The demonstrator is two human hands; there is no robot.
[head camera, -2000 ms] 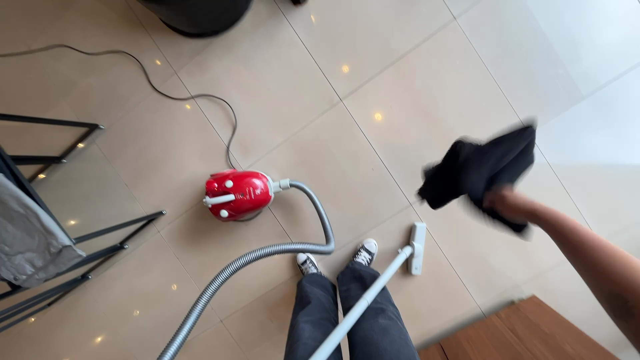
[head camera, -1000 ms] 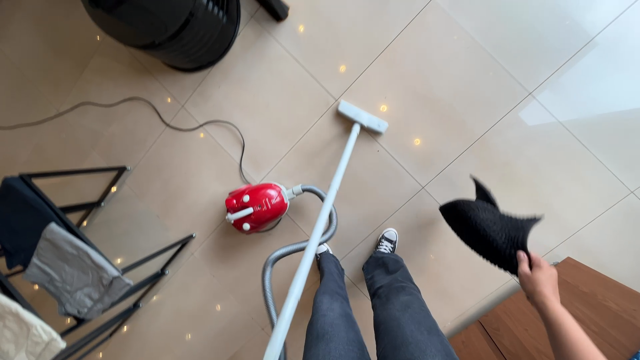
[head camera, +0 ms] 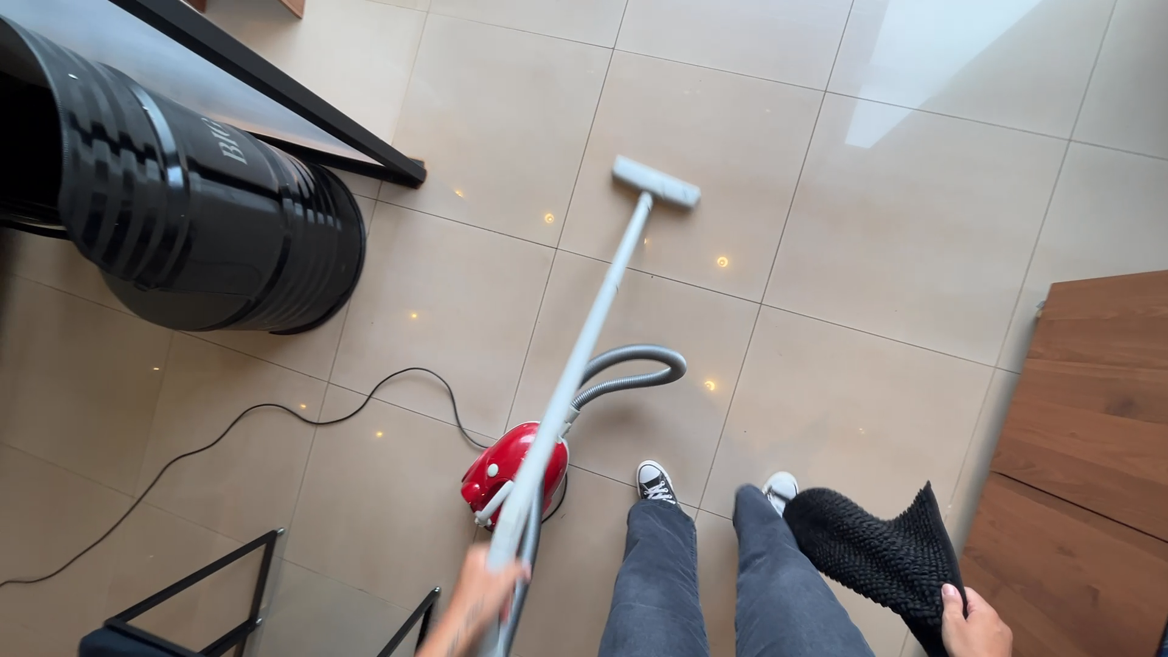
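Observation:
My left hand (head camera: 479, 593), at the bottom, is closed around the light grey vacuum wand (head camera: 593, 328). The wand runs up and away to its floor head (head camera: 656, 182), which lies on the tiles. Below the wand sits the red canister vacuum cleaner (head camera: 511, 465), with a ribbed grey hose (head camera: 652, 352) looping out to its right. At the lower right my right hand (head camera: 975, 620) grips the edge of a black textured mat (head camera: 876, 547), which hangs bent beside my right leg.
A black metal drum (head camera: 228, 201) stands at the upper left beside a dark frame leg (head camera: 401, 169). The vacuum's cord (head camera: 265, 405) snakes over the floor tiles. Black metal frames (head camera: 265, 566) are at the lower left, a brown wooden cabinet (head camera: 1086, 438) at the right.
The black mat, up in my right hand earlier, now hangs lower beside my leg. The floor head has moved forward from beside my feet. My left hand has come into view; the view has shifted.

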